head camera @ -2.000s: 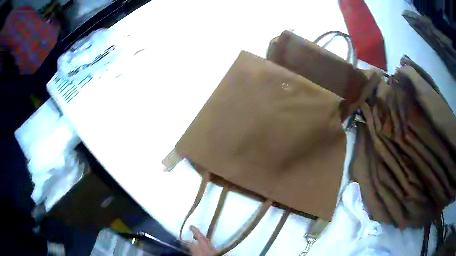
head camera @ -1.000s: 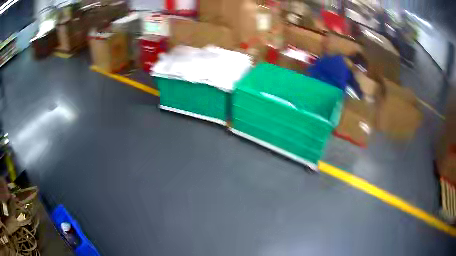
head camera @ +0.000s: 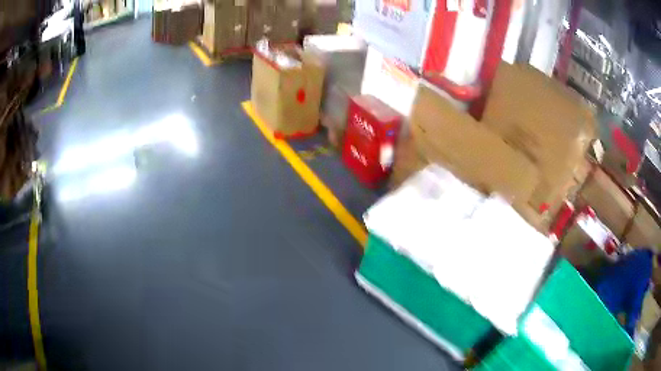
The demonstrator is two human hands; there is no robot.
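Note:
Neither of my hands is in the picture. Nearest in front of me, at the lower right, is a green plastic crate (head camera: 427,296) with a pile of white sheets or wrapping (head camera: 464,243) on top. A second green crate (head camera: 591,319) stands beside it, cut off by the lower edge. Both have a pale strip along the base. The picture is blurred, so the white material cannot be told exactly.
Grey floor with yellow lane lines (head camera: 312,180) runs ahead. A red box (head camera: 371,141), a brown carton with red marks (head camera: 286,94) and large cardboard sheets (head camera: 471,141) stand along the right. Dark brown items hang at the left edge. More cartons (head camera: 272,23) stand at the back.
The view has swung from the white table with the brown tote bag, where a hand was at the handles, to the floor aisle. The crates now appear closer and lower right.

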